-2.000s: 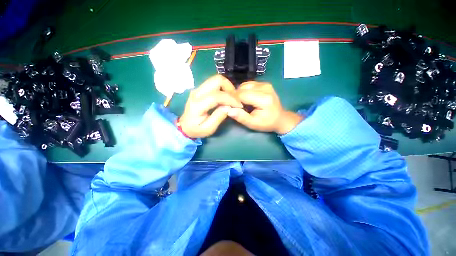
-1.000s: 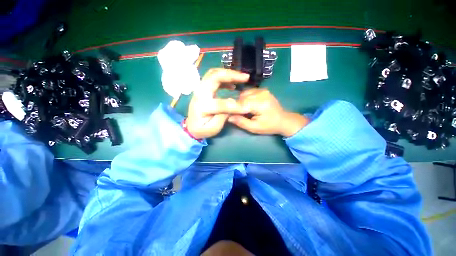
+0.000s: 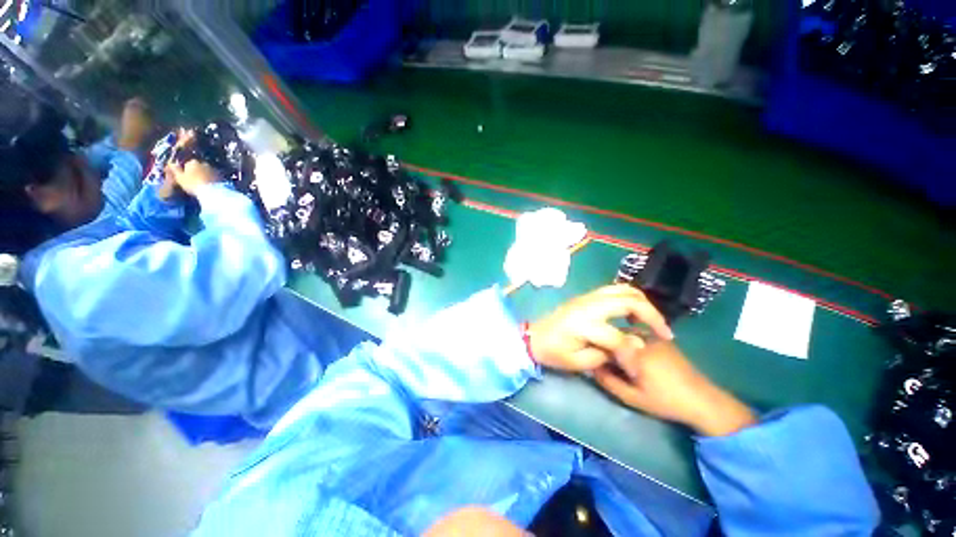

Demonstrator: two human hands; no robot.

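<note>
My left hand point(image 3: 592, 330) and my right hand point(image 3: 663, 380) meet over the green mat in front of me, fingers overlapping. No object can be made out between them; the fingers hide whatever may be there. Just beyond my hands stand a few black watch-strap loops point(image 3: 671, 275) side by side, with silver buckle glints on both sides. A crumpled white cloth point(image 3: 542, 248) lies left of them, with a thin yellow-orange stick point(image 3: 581, 242) partly under it. A flat white card point(image 3: 776, 319) lies to their right.
A heap of black watches point(image 3: 351, 215) lies left on the mat, another heap point(image 3: 917, 420) at the right edge. One dark piece point(image 3: 390, 124) lies apart. Blue bins point(image 3: 860, 115) and small white trays point(image 3: 521, 39) are beyond. Another worker in blue point(image 3: 157, 278) sits at left.
The view has swung left, bringing the other worker, bins and trays in. My hands stay together; my left fingers have bent over my right hand.
</note>
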